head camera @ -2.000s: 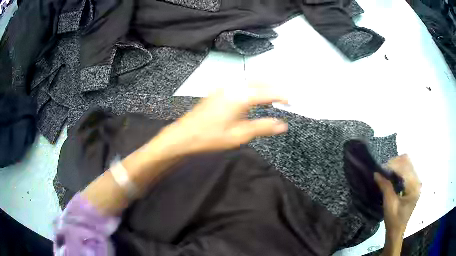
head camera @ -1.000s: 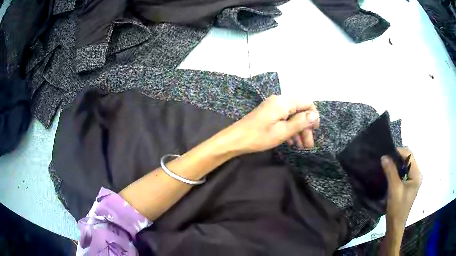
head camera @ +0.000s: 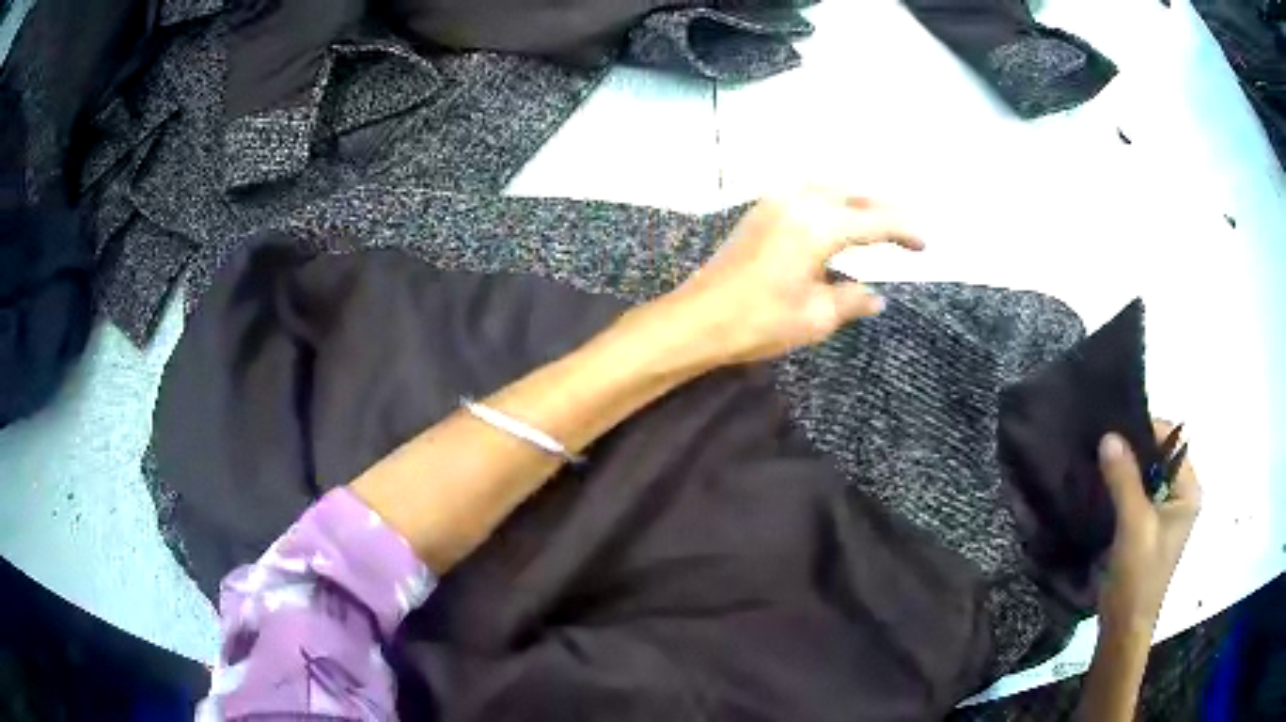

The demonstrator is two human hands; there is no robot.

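Observation:
The jacket in work lies across the near table, with dark brown lining and speckled grey tweed shell fabric. My left hand is over the tweed's upper edge, thumb and fingers apart, with nothing seen in it. My right hand is at the right and pinches the edge of a squarish dark lining piece, perhaps a pocket bag, raised over the tweed. Thread snips are also in my right hand, blades pointing up. Their handle is mostly hidden by my fingers.
A pile of other jackets lies at the far left and top of the white table. A sleeve end rests at the far right. A dark navy cloth bundle is at the left edge. Small dark scraps dot the right side.
My left hand has swung up and back left from the tweed, its fingers opening. My right hand still holds the dark piece, now slightly farther right. A folded tweed corner no longer shows beyond my left hand.

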